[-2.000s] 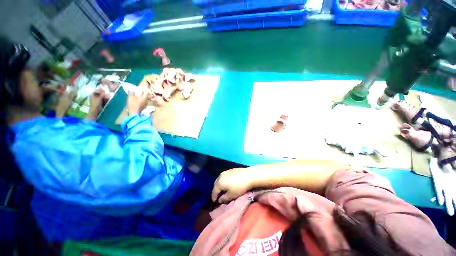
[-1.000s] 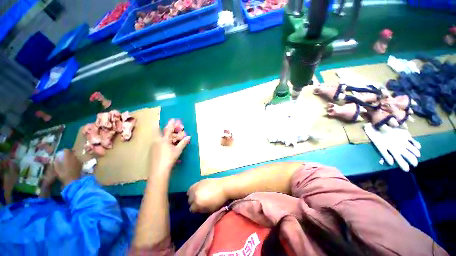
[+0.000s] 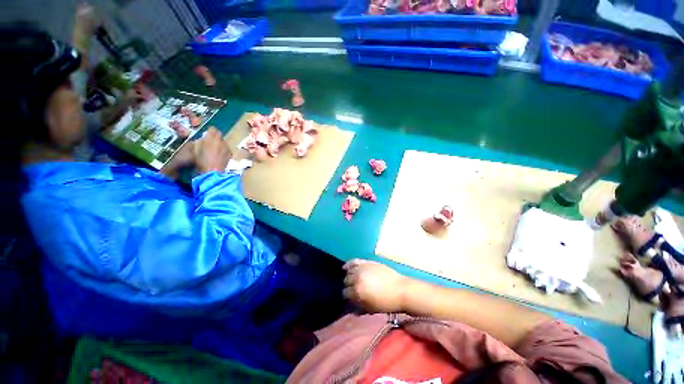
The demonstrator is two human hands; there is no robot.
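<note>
My right hand (image 3: pixel 371 285) is at the bench's front edge, its forearm lying across in front of me. Its fingers are curled, and whether they hold anything is hidden. My left hand is out of the picture. A small tan and pink-red moulded part (image 3: pixel 442 217) lies on the cardboard work sheet (image 3: pixel 409 251) in front of me. Several small pink-red moulded parts (image 3: pixel 350 205) lie on the teal bench left of the sheet. The white press pad (image 3: pixel 551 250) lies at the sheet's right, beside the green bench press (image 3: pixel 649 139).
A neighbour in a blue smock (image 3: pixel 142 240) works at the left, with a pile of flesh-coloured parts (image 3: pixel 277 133) on cardboard. Larger banded figure pieces (image 3: pixel 645 259) and a white glove (image 3: pixel 667 349) lie far right. Blue crates (image 3: pixel 420 30) stand beyond the green belt (image 3: pixel 450 112).
The view has swung back left. My left hand, over the bench left of the sheet a second ago, has left the picture. Small pink-red parts now lie there, where none lay two seconds ago.
</note>
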